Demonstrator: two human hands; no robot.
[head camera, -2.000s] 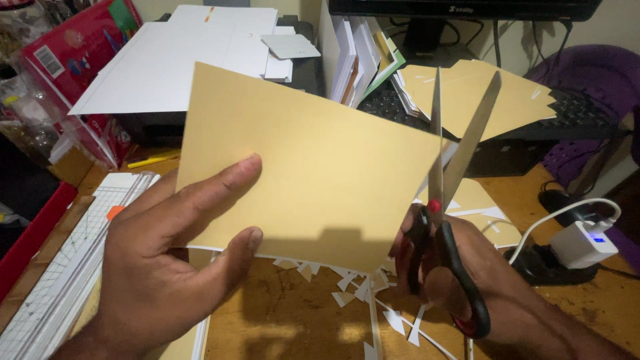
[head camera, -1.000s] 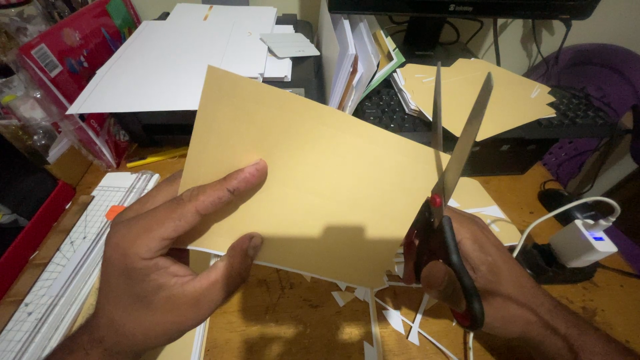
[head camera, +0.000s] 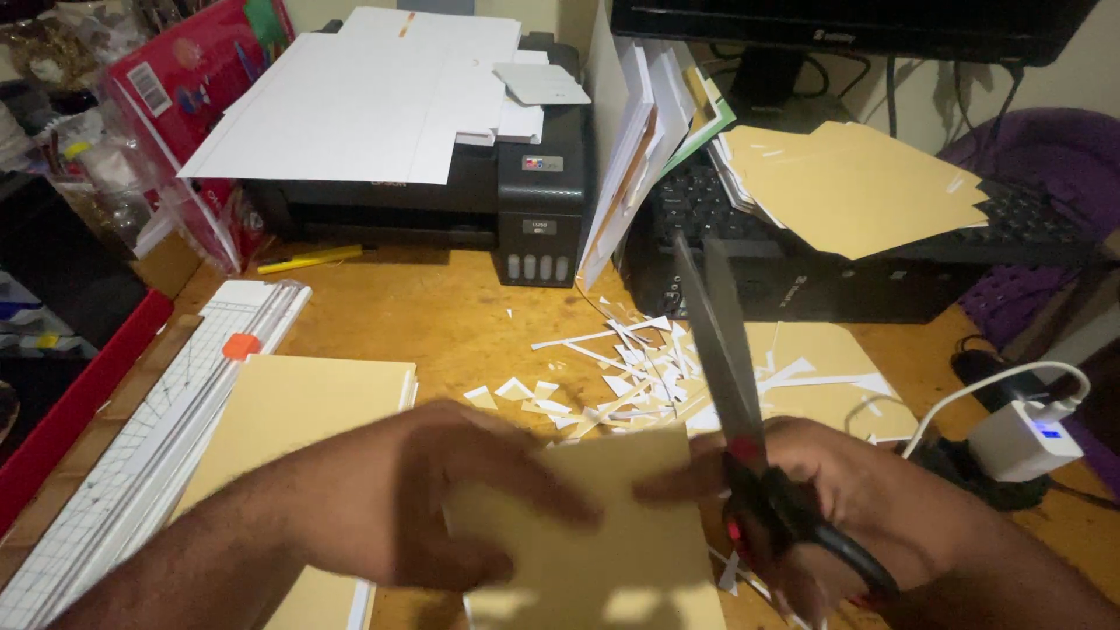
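Observation:
Low in the middle of the head view, a tan card sheet is held between both hands, blurred by motion. My left hand grips its left side, thumb and fingers over it. In my right hand is a pair of scissors with black and red handles, blades pointing up and slightly parted; that hand's fingertips also reach the card's right edge. A stack of tan card sheets lies partly under my left forearm. Behind the hands, white and tan paper offcuts are scattered on the wooden table.
A paper trimmer with an orange slider lies at left. An inkjet printer bearing white sheets stands behind. More tan cards rest on a keyboard. A white charger with a cable is at right.
The tan card, raised in front of the view before, is now lower and turned, and both hands have moved down with it. The scissor blades have come closer together. The card stack and offcuts are more exposed.

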